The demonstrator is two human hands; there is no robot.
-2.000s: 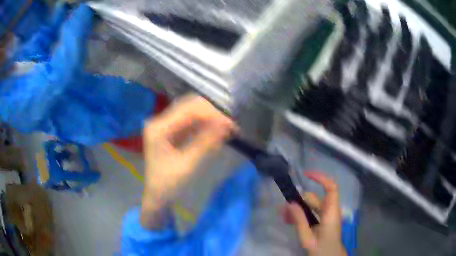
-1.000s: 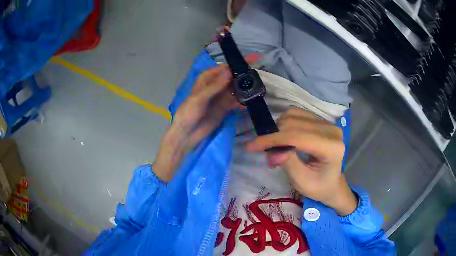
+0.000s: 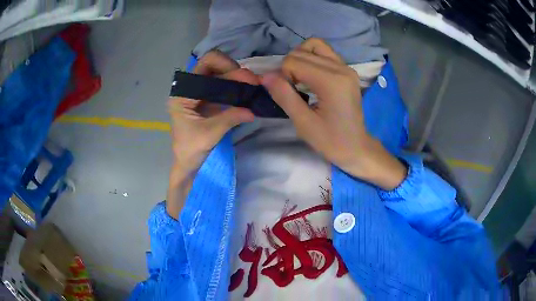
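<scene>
A black watch point(image 3: 220, 90) is held over my lap, lying roughly level. One flat strap points left, with a small shiny glint at its end. My left hand point(image 3: 203, 117) grips the watch from below and behind, fingers and thumb around the strap near the case. My right hand point(image 3: 329, 106) holds the right part of the watch, thumb and fingers over the case area. The case and the right strap are mostly hidden by my right hand.
A white foam tray point(image 3: 458, 32) with rows of black watches is at the upper right. White stacked trays point(image 3: 59, 13) show at the upper left. A person's blue sleeve point(image 3: 35, 111), a blue stool point(image 3: 44, 182) and a cardboard box point(image 3: 47, 256) are at the left.
The watch has turned from steep to nearly level and moved left. My right hand has moved up onto the case area. My left hand now grips the strap beside the case.
</scene>
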